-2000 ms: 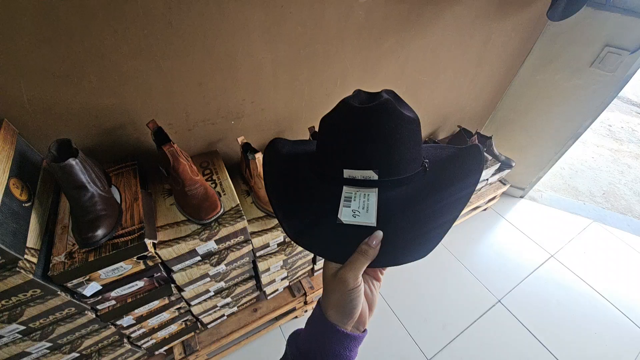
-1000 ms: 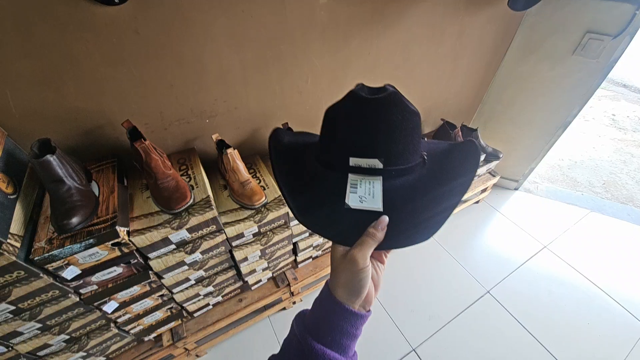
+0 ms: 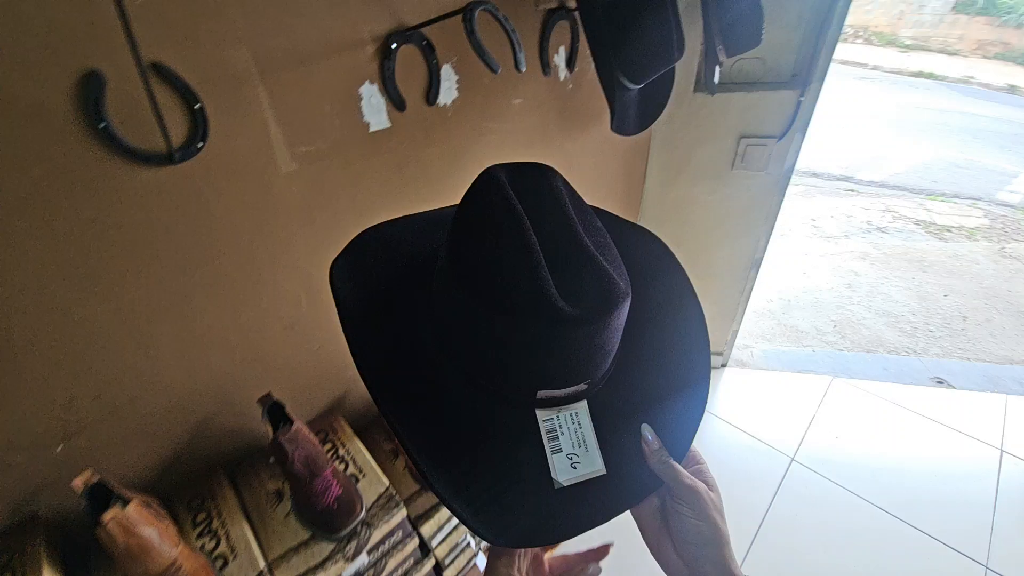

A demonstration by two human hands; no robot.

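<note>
A black felt cowboy hat (image 3: 544, 256) fills the middle of the view, tilted so its creased crown and wide brim show. My right hand (image 3: 680, 496) grips the lower right edge of the brim, thumb on the upper face and fingers behind. Just under the brim's bottom edge is my left hand (image 3: 552, 560), partly cut off by the frame and partly hidden by the hat; its visible fingers stretch to the right, apart and holding nothing visible. A white paper tag (image 3: 571, 445) with a barcode and writing lies on the brim below the crown.
Several horseshoes (image 3: 410, 70) hang on the brown wall (image 3: 240, 264). More dark hats (image 3: 636, 60) hang at the upper right. Ankle boots (image 3: 316, 472) stand on stacked shoe boxes (image 3: 376, 500) at lower left. White floor tiles (image 3: 880, 480) lead to a doorway on the right.
The hat has turned so its crown top faces me more. A second hand now shows under the brim. The view has swung up, bringing horseshoes and hanging hats into sight.
</note>
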